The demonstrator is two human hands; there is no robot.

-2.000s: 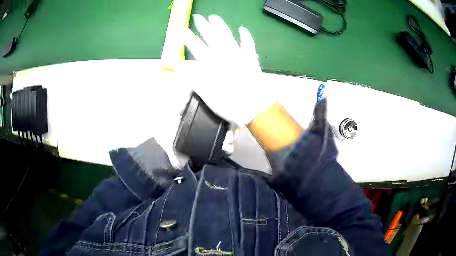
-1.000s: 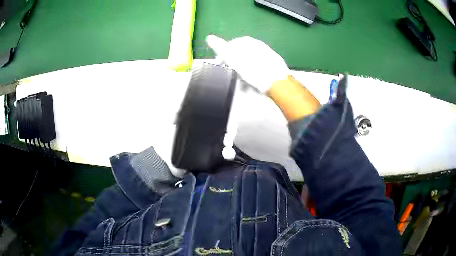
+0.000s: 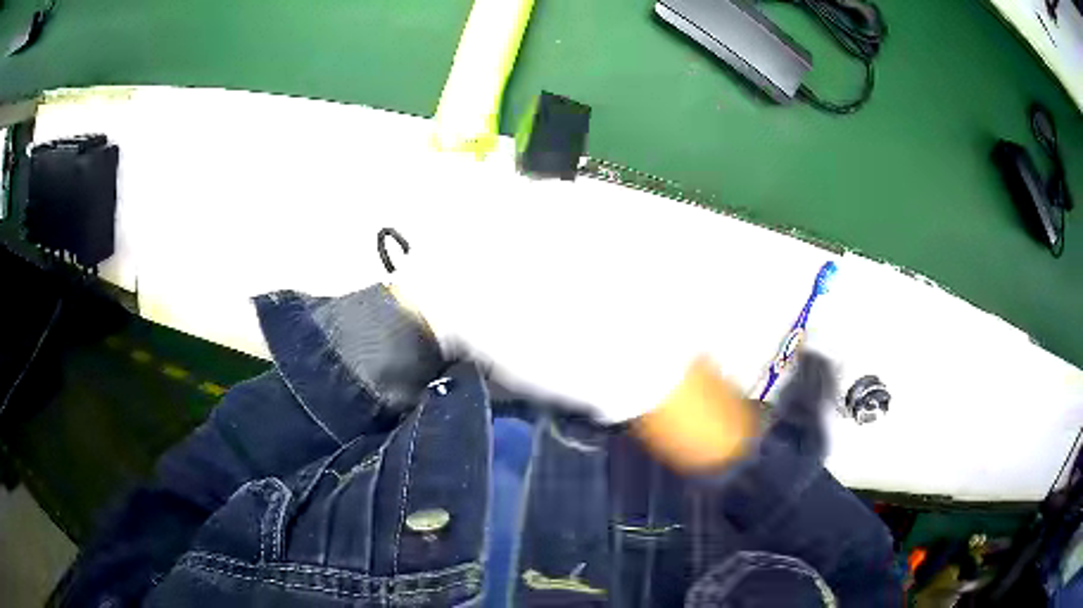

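A black block (image 3: 555, 137), seemingly the end of a power adapter, shows at the ledge's back edge, just right of the yellow-green strip (image 3: 481, 77). A short curved black cord (image 3: 392, 249) shows nearer my left sleeve. My left hand (image 3: 445, 291) is white-gloved and merges with the bright white ledge; its fingers cannot be made out. My right hand (image 3: 629, 368) is also white-gloved and washed out, low in front of my chest, with its bare wrist blurred. What either hand grips is hidden by the glare.
The white ledge (image 3: 950, 416) bears a blue-and-white toothbrush (image 3: 796, 333), a small dark-and-silver round item (image 3: 867, 399) and stacked black adapters (image 3: 71, 202) at left. Adapters with cords lie on the green belt: one (image 3: 736, 50) at top, another (image 3: 1028, 196) at right. Tools are below right.
My right hand has moved down and back towards my chest. The large black adapter face is no longer seen; a small black block shows farther forward. The toothbrush is uncovered. The view has shifted.
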